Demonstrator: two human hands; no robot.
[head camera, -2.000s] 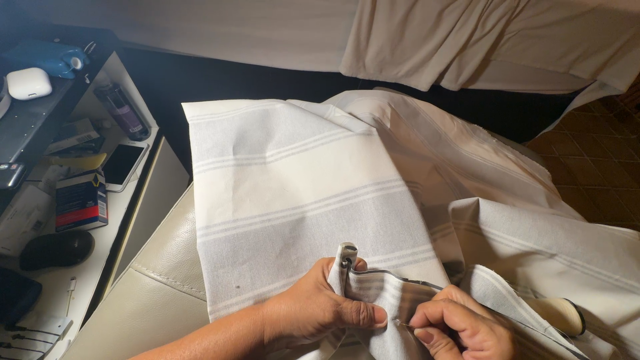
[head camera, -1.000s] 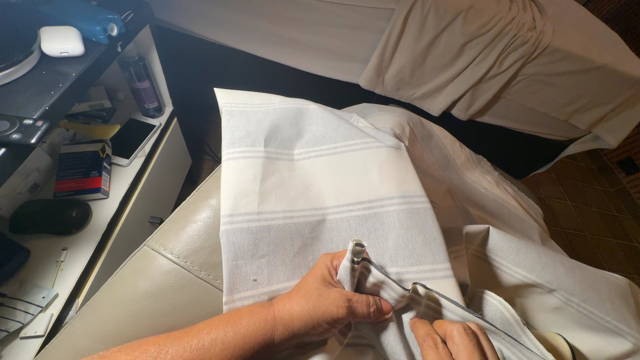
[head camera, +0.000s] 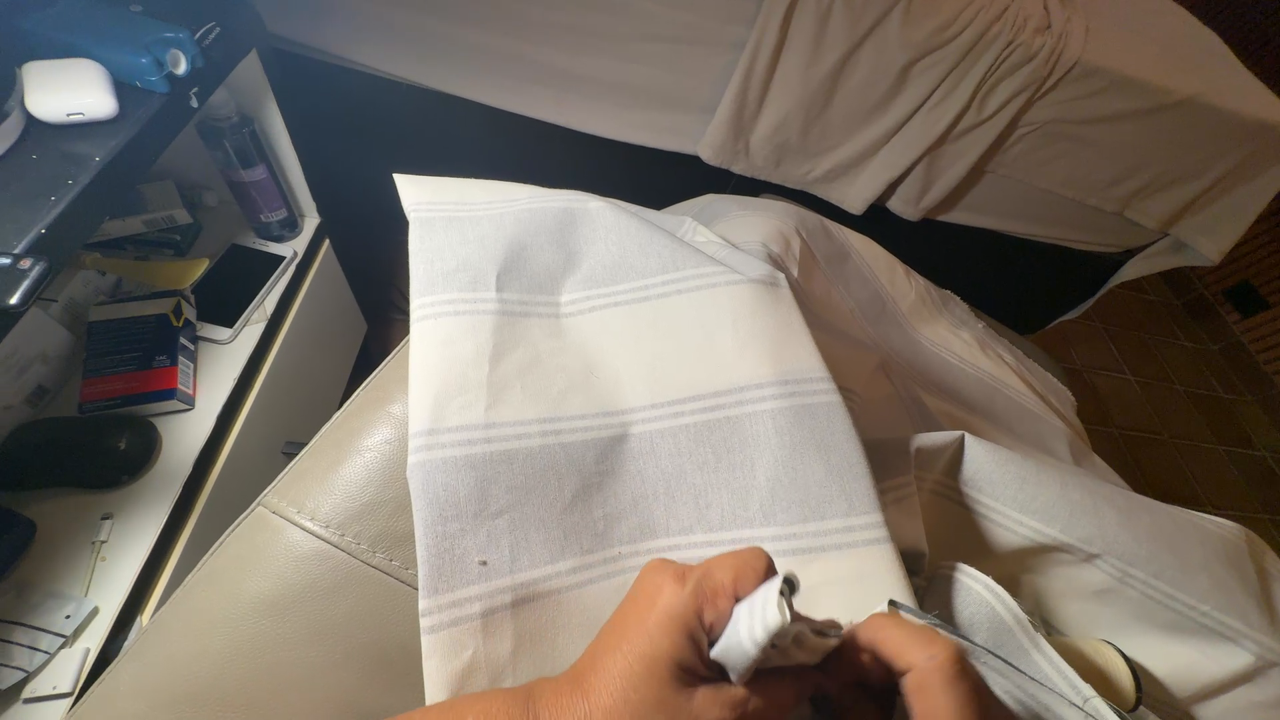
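Note:
A large white cloth with grey stripes (head camera: 640, 460) lies spread before me. My left hand (head camera: 690, 620) grips a bunched, folded edge of striped fabric (head camera: 750, 630) at the bottom centre. A small metal ring or eyelet (head camera: 789, 585) shows at the top of that fold. Close to its right side, my right hand (head camera: 920, 665) has its fingers bent at the fabric, slightly blurred; what its fingertips hold is hidden. A dark strip (head camera: 940, 625) runs along the fabric edge beside the right hand. At lower right, a pale cylindrical object with a dark rim (head camera: 1110, 670) is partly covered by cloth.
A beige leather seat (head camera: 320, 530) is under the cloth at left. The shelf unit beside it holds a smartphone (head camera: 240, 285), a small box (head camera: 140, 350), a black computer mouse (head camera: 80, 450) and a bottle (head camera: 255, 180). Draped beige fabric (head camera: 900, 100) hangs at the back.
The held fabric edge has been turned and bunched up in my left hand. My right hand has come up against it. The view has shifted somewhat.

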